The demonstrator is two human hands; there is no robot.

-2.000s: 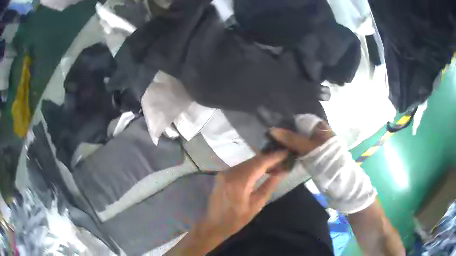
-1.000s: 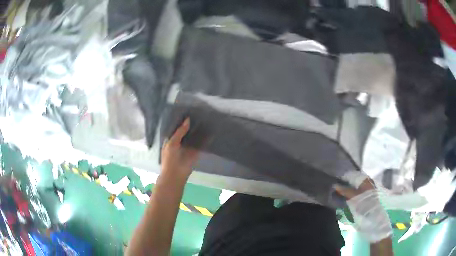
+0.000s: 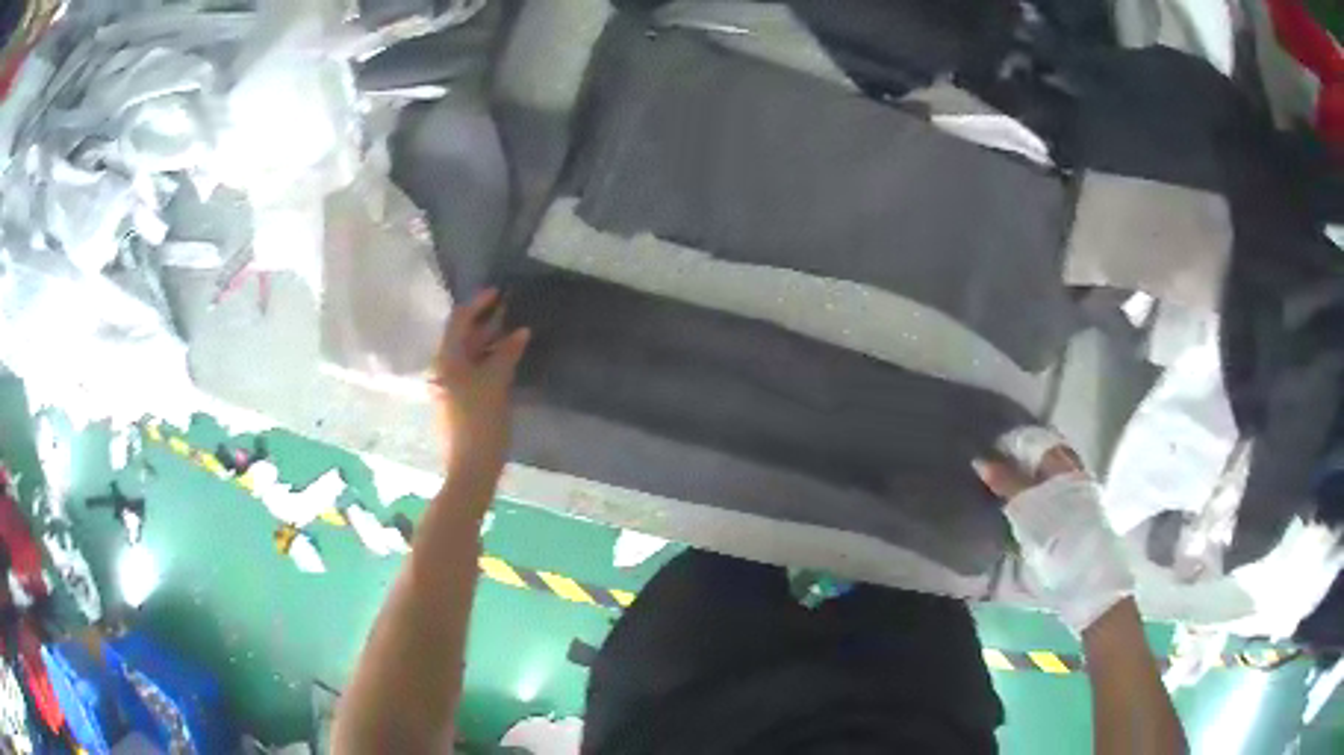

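Observation:
A long, darker grey cut panel (image 3: 767,387) stretches between my hands over the nearer grey panel (image 3: 649,457), along the table's near side. My left hand (image 3: 481,366) is bare and at the panel's left end, thumb over its edge. My right hand (image 3: 1064,528) has a white wrap with bare fingertips and is at the panel's right end. The fabric under both hands is partly hidden. Another wide dark grey panel (image 3: 826,192) lies flat farther back, with pale table surface showing between the two rows.
A beige piece (image 3: 1147,233) and white scraps (image 3: 1179,443) lie right of the panels, beside black fabric (image 3: 1271,325). Pale tangled strips (image 3: 133,133) are heaped at left. The table's near edge (image 3: 737,543) faces my body. Yellow-black tape (image 3: 557,584) marks the green floor.
The darker panel, slanted between my hands a second ago, now lies straighter over the nearer grey panel. My left hand has moved left and up; my right hand slightly up. The view has shifted too.

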